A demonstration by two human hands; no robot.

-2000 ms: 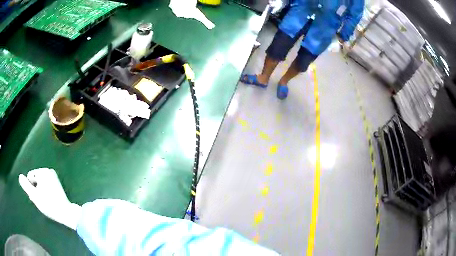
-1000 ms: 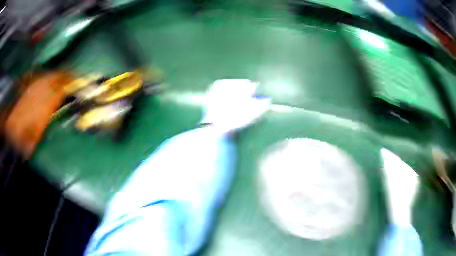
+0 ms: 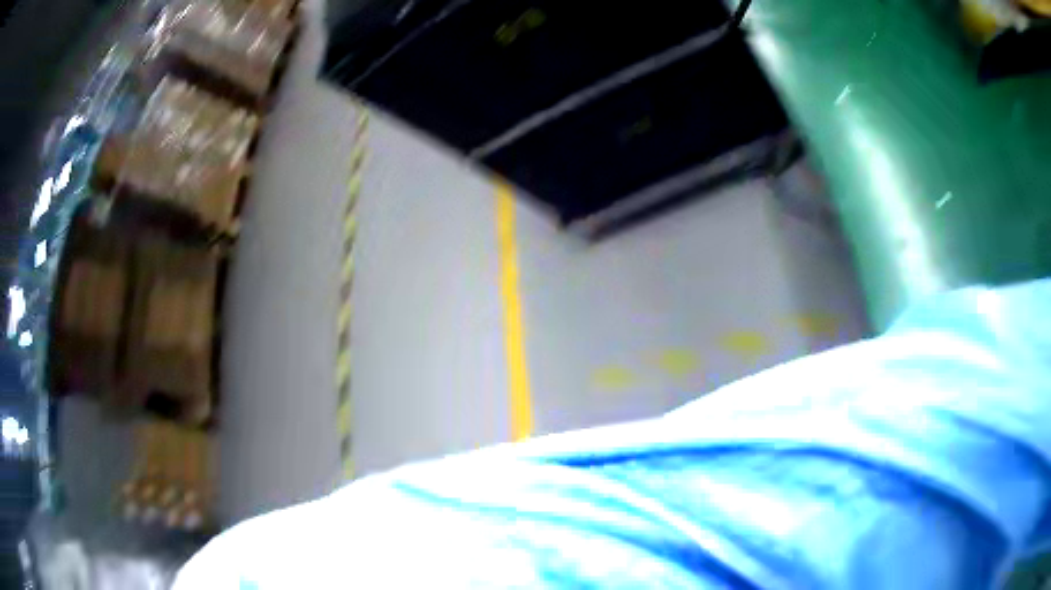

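Neither of my hands shows. My left sleeve [image 3: 738, 484], light blue and white, crosses the lower part of the view and runs off the right edge, where the hand is cut off. My right hand is out of the picture. The green bench mat [image 3: 910, 138] lies at the upper right, with its edge curving down to the sleeve. A yellow and black thing [image 3: 993, 21] is cut off at the top right corner; I cannot tell what it is.
Large black crates [image 3: 622, 115] stand beside the bench at the top. Wrapped brown boxes [image 3: 173, 311] are stacked at the left. Between them runs grey floor [image 3: 438, 300] with a yellow line and a yellow-black striped line.
The view has swung from the bench with the white disc to the floor and crates on the left. Both hands have left the picture; the left sleeve now fills the bottom.
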